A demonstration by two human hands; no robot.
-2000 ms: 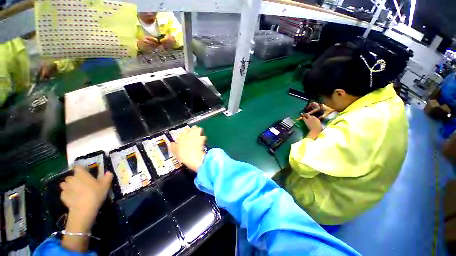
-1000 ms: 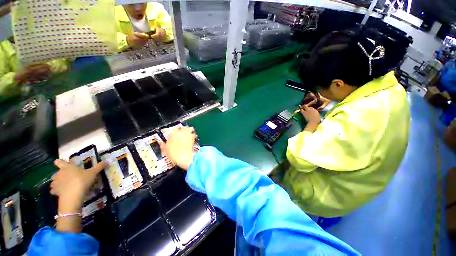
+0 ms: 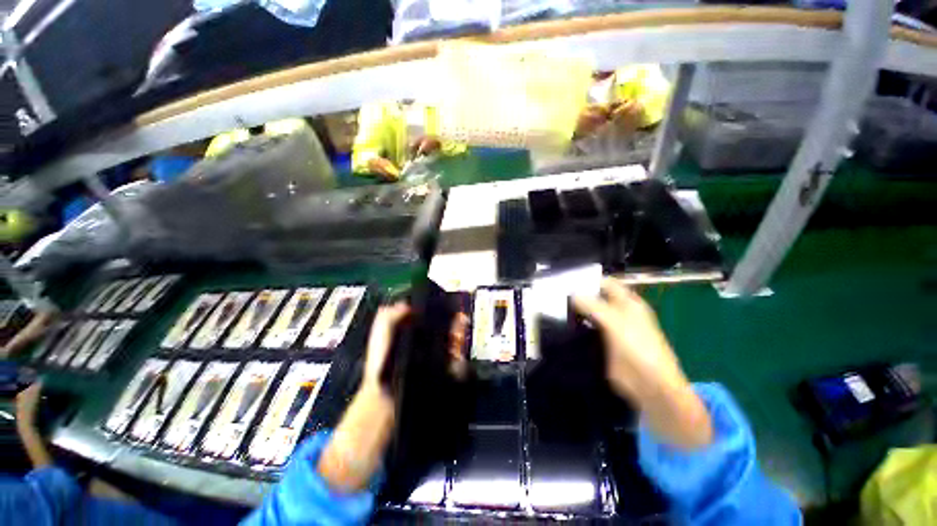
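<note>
My left hand [image 3: 365,411] grips a black phone screen [image 3: 419,360], held upright above the tray, with fingers on both sides; it is blurred, and I cannot tell if it is one slab or more. My right hand [image 3: 642,354] grips another black screen [image 3: 575,380] by its right side; a bright white reflection shows at its top. Below lies a clear tray with glossy black screens [image 3: 488,462] in the front row. A white-backed screen [image 3: 495,324] lies in the back row between my hands. The held screens hide parts of the tray.
At left, a tray holds white-backed screens [image 3: 241,396] in two rows. Behind, a white board [image 3: 467,221] bears black screens. A white post [image 3: 812,164] and a test device [image 3: 858,396] are at right. Coworkers' hands and sleeves show beyond and at left.
The view has swung left. Both hands have come up from the white-backed screens at the tray's back row and now hold dark screens above the tray.
</note>
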